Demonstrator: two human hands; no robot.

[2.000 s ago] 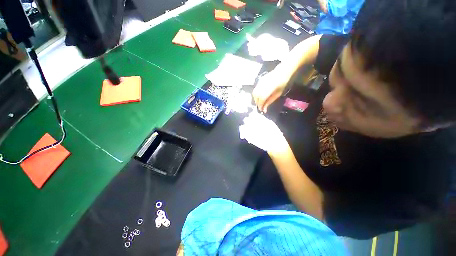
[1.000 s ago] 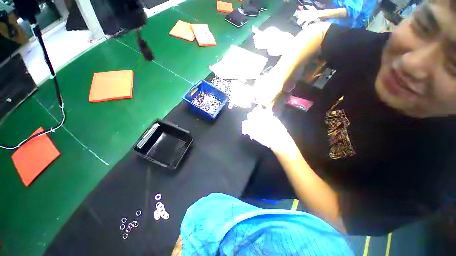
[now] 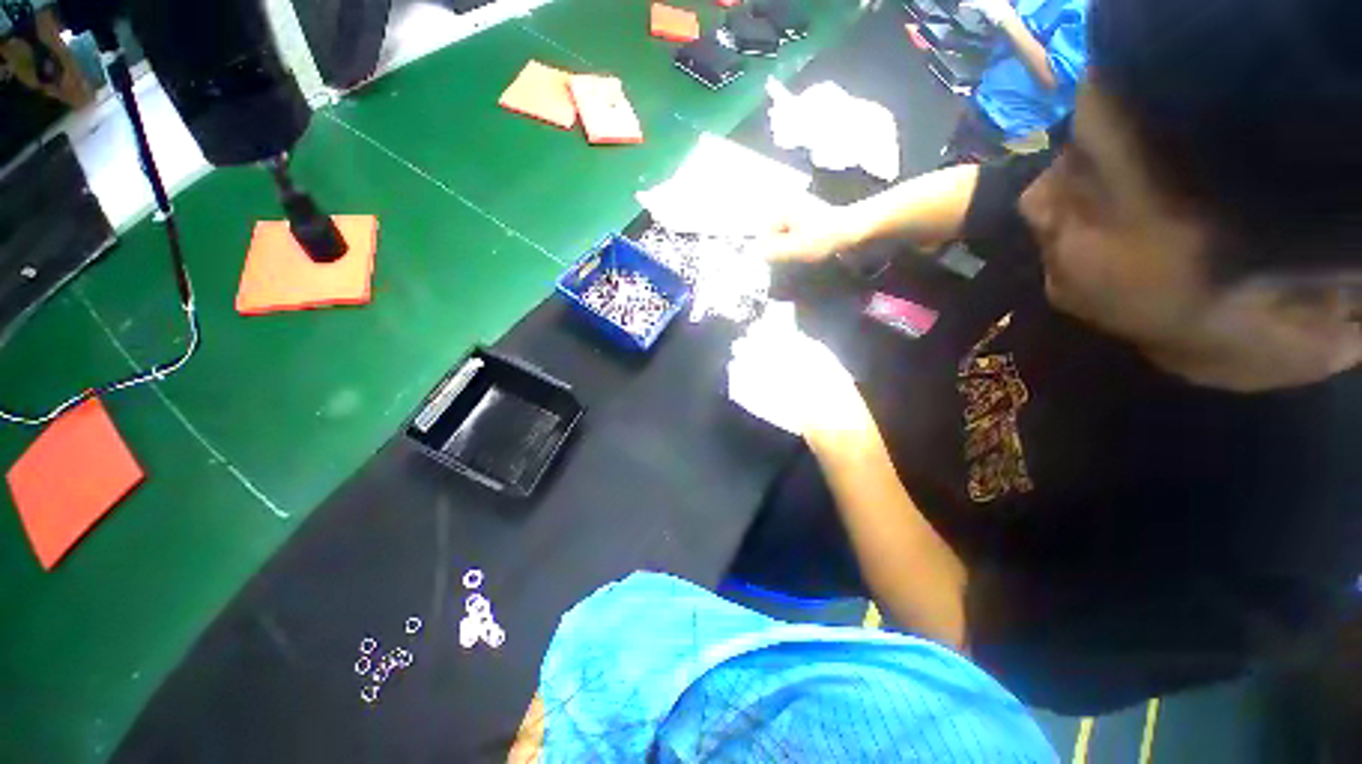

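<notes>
Several loose silver rings [image 3: 384, 666] lie on the black mat [image 3: 299, 597] at the lower left. A tighter pile of small silver parts [image 3: 480, 621] lies just right of them. An open black tray [image 3: 505, 430] stands behind them. A blue sleeve [image 3: 747, 672] fills the bottom middle, with a strip of skin at its left edge. Neither my left hand nor my right hand shows. A black hanging driver [image 3: 224, 82] is at the upper left, its bit over an orange pad in this view.
A green belt [image 3: 433, 194] carries orange-red pads [image 3: 75, 481]. A blue bin [image 3: 624, 294] of silver hardware stands beside a loose heap [image 3: 728, 281]. A seated person's gloved hand [image 3: 792, 373] and bare hand are near it. A thin cable [image 3: 150, 376] hangs over the belt.
The belt pads have shifted left. The driver swung right, then back left. The seated person turned towards me, then away again, and their bare hand has moved to the hardware heap.
</notes>
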